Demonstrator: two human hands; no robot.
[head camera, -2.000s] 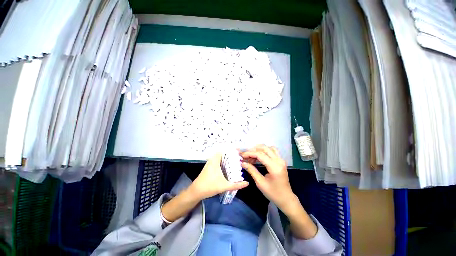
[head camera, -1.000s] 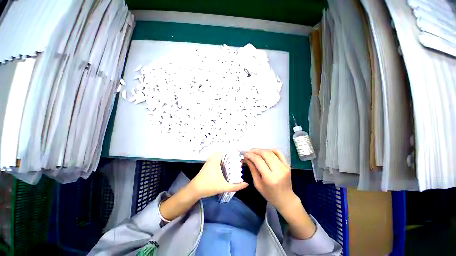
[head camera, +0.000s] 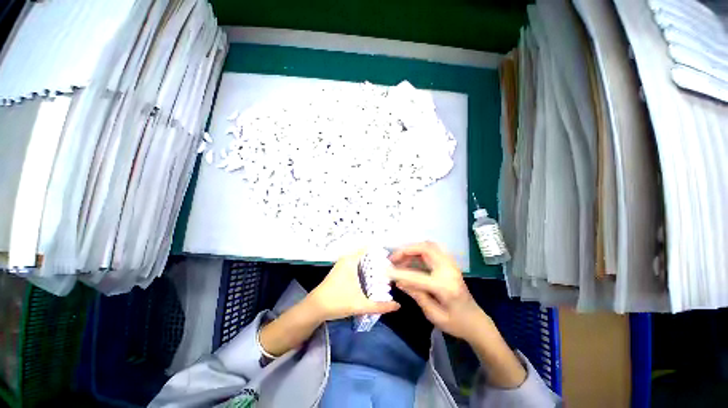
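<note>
My left hand (head camera: 342, 292) is closed around a bundle of slim white parts (head camera: 375, 279), held upright at the near edge of the white board, above my lap. The bundle's ridged end faces up. My right hand (head camera: 437, 288) is at the bundle's right side, thumb and fingertips brought together against it. Whether a small piece is between those fingertips is too small to tell. A wide heap of small white pieces (head camera: 335, 159) lies on the white board (head camera: 215, 227) beyond my hands.
A needle-tip bottle (head camera: 490, 239) stands right of the board on the green mat (head camera: 484, 143). Tall stacks of white sheets (head camera: 120, 159) rise on the left, and more sheet stacks (head camera: 559, 159) on the right. Blue crates (head camera: 239, 299) are below the bench edge.
My right hand has shifted slightly and turned, its fingers now flatter across the bundle's right side. My left hand still holds the bundle. The whole view has moved a little.
</note>
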